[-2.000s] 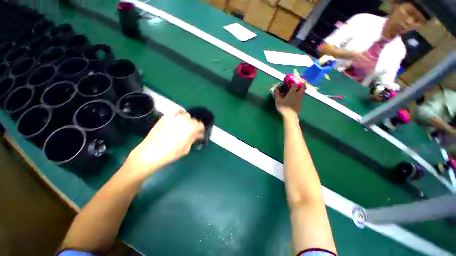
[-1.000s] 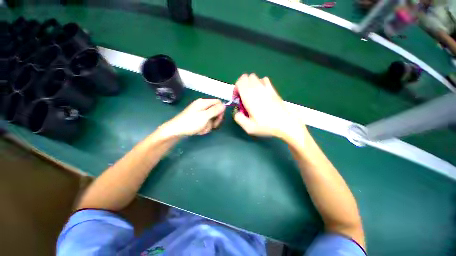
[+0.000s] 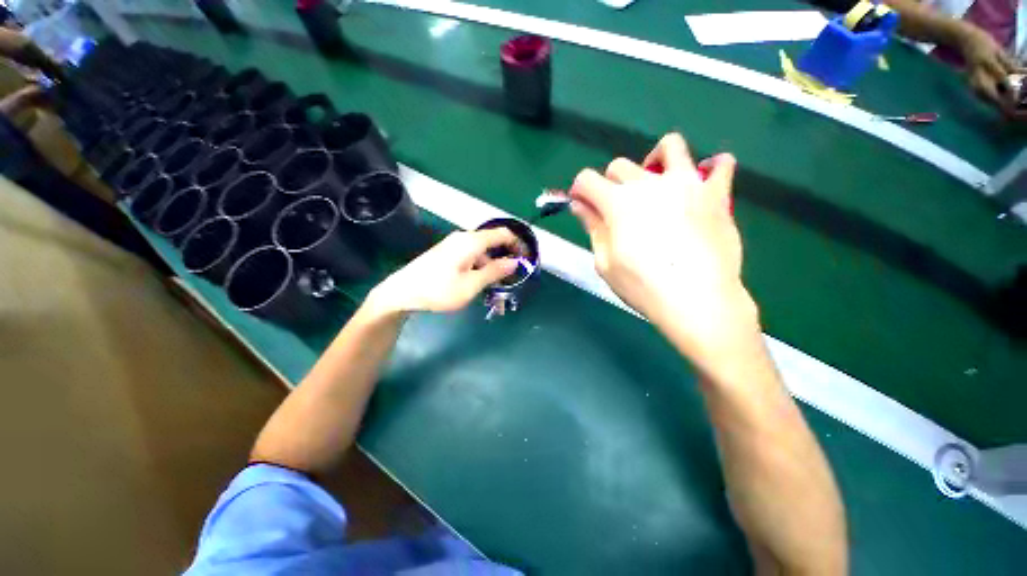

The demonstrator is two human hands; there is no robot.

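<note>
A black housing (image 3: pixel 532 270) stands upright on the worktop beside the belt rail, its open mouth up and a side fitting facing me. My left hand (image 3: pixel 445 273) has its fingers in the mouth, pinching the thin white lead (image 3: pixel 523 267). My right hand (image 3: pixel 670 242) is raised to the right of the housing, closed around a motor unit. Only bits of the unit's red-magenta end (image 3: pixel 708 171) show between the fingers; the rest is hidden. A pale and dark wire end (image 3: pixel 553 201) sticks out at its left side.
Rows of empty black housings (image 3: pixel 248 195) stand at the left. A filled housing with a magenta rim (image 3: pixel 527 81) stands on the green belt, others farther back. A white rail (image 3: pixel 805 379) edges the belt. Across it are a blue holder (image 3: pixel 847 51) and a person's hands. A grey post base is at right.
My left hand has moved to the housing and its fingers have entered the mouth. My right hand has lifted the motor unit away from in front of me. The view has shifted.
</note>
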